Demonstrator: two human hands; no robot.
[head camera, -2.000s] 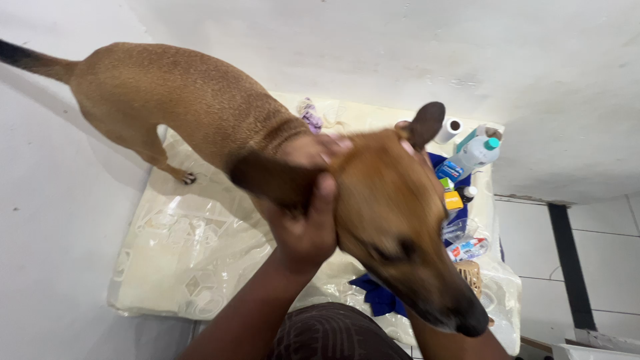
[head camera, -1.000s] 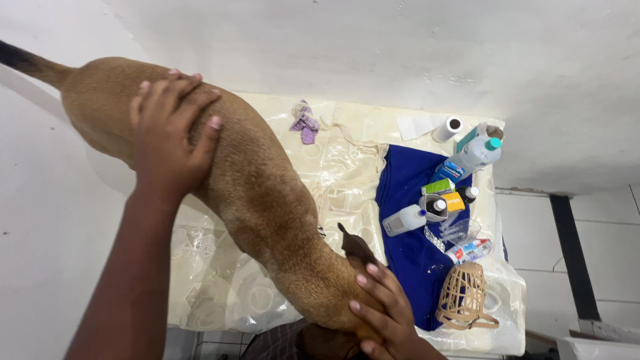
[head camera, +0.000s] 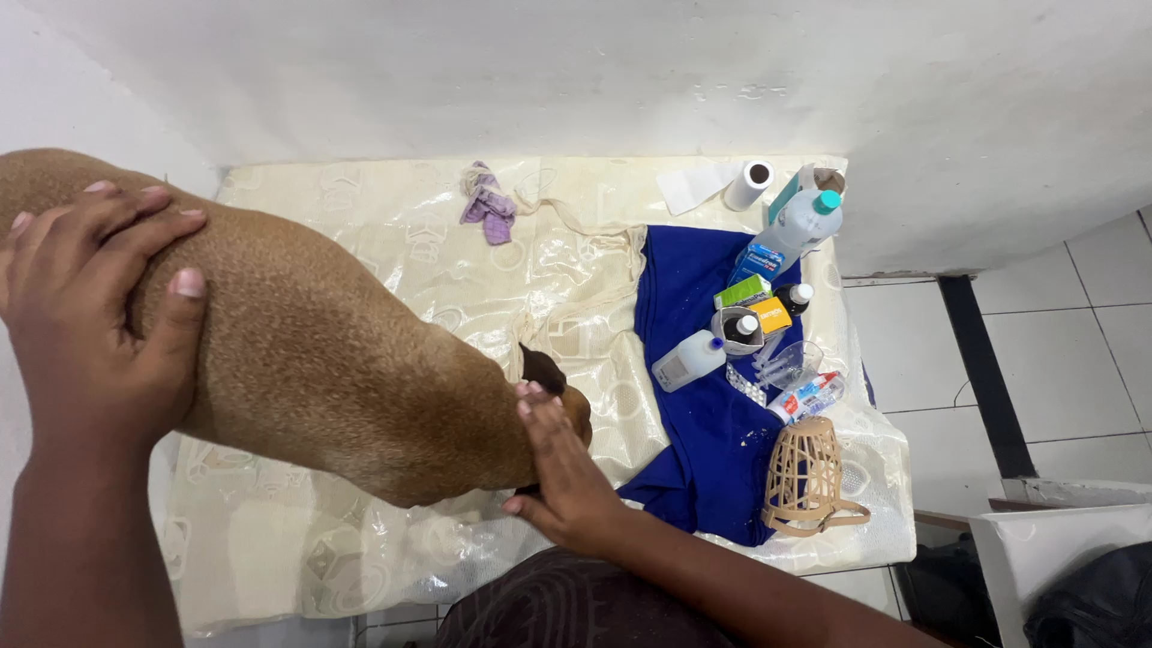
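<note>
A short-haired brown dog (head camera: 333, 360) stands on a table covered with a shiny cream plastic cloth (head camera: 405, 243), its back toward the camera. My left hand (head camera: 108, 306) lies with spread fingers on the dog's back near its rear. On the neck, just behind the head, rests my right hand (head camera: 562, 468), its thumb apart from the fingers. Neither hand is closed around anything. The dog's head (head camera: 577, 414) points down and away, and only a dark ear and part of the head show beyond my right fingers.
On a blue cloth (head camera: 684, 450) at the right lie a white bottle (head camera: 688, 360), dark bottles, small boxes, a tube (head camera: 801, 399) and a basket muzzle (head camera: 810, 477). Behind them stand a large clear bottle (head camera: 801, 225) and a paper roll (head camera: 749, 185). A purple cloth (head camera: 490, 211) lies near the wall.
Both hands were at the dog's head two seconds ago; the left has since moved to its back. The head has turned down and away from the items on the right, which now show.
</note>
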